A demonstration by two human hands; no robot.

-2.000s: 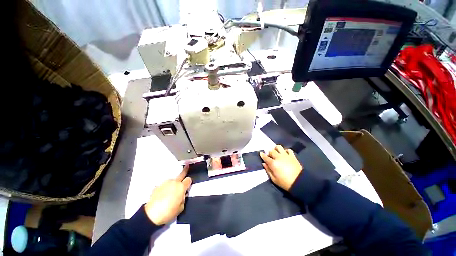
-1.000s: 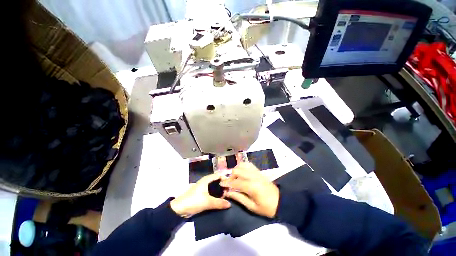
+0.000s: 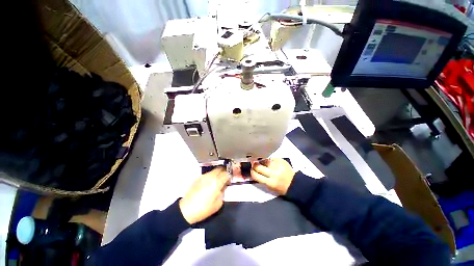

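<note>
The work clamp (image 3: 237,169), a small coppery and silver frame with a dark window, sits under the off-white machine head (image 3: 249,124). A black strip (image 3: 283,162) lies crosswise beneath the clamp, mostly covered by my hands. My left hand (image 3: 204,197) is at the clamp's left side, fingertips on or near its edge. My right hand (image 3: 275,175) is at the clamp's right side, fingers curled against it. Whether either hand grips a small piece is hidden. Black sheets (image 3: 254,223) lie overlapping at the table front.
A tall cardboard box (image 3: 136,98) of small black pieces stands left. Black strips (image 3: 332,150) lie right of the head. A control screen (image 3: 397,49) stands at upper right, a lower cardboard box (image 3: 416,182) beside the table's right edge. Red fabric (image 3: 460,88) lies far right.
My hands were together in front of the clamp around a small dark piece; now they are apart, one at each side of the clamp. The view has shifted slightly, moving the machine rightward.
</note>
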